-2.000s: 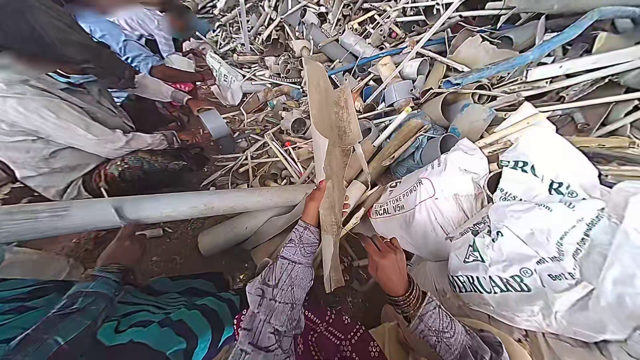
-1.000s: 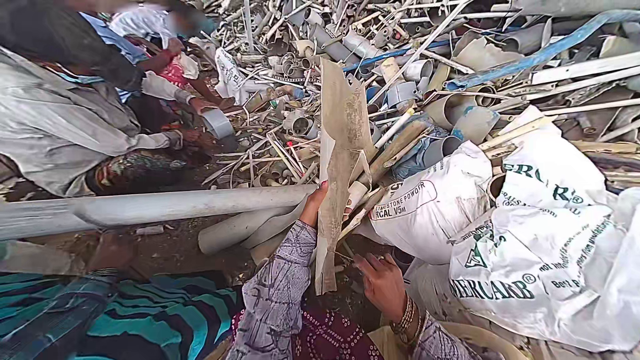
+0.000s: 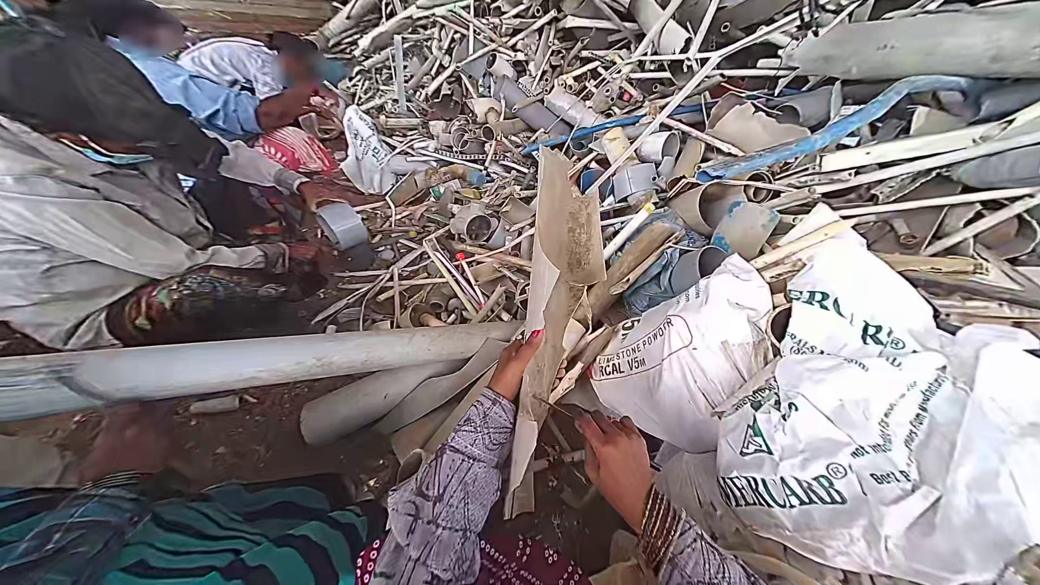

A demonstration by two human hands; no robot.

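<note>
A long, torn piece of grey-beige plastic pipe [image 3: 543, 341] stands nearly upright in front of me, its broken upper part stained brown. My left hand [image 3: 520, 366] grips its left edge near the middle, with some fingers hidden behind it. Just right of the piece's lower part, my right hand [image 3: 615, 459] is curled around a thin, dark tool [image 3: 561, 409], whose tip reaches the piece's edge. Most of this tool lies hidden in the hand, so its kind is unclear.
A long grey pipe [image 3: 260, 363] crosses at left, above a co-worker's hand [image 3: 130, 439]. White printed sacks [image 3: 861, 439] lie at right. Scrap pipes [image 3: 650, 154] are heaped behind. At upper left, another person holds a grey pipe ring [image 3: 342, 225].
The pipe piece has turned slightly in my left hand, and its face shows wider than two seconds ago. My right hand has moved a little lower beside it.
</note>
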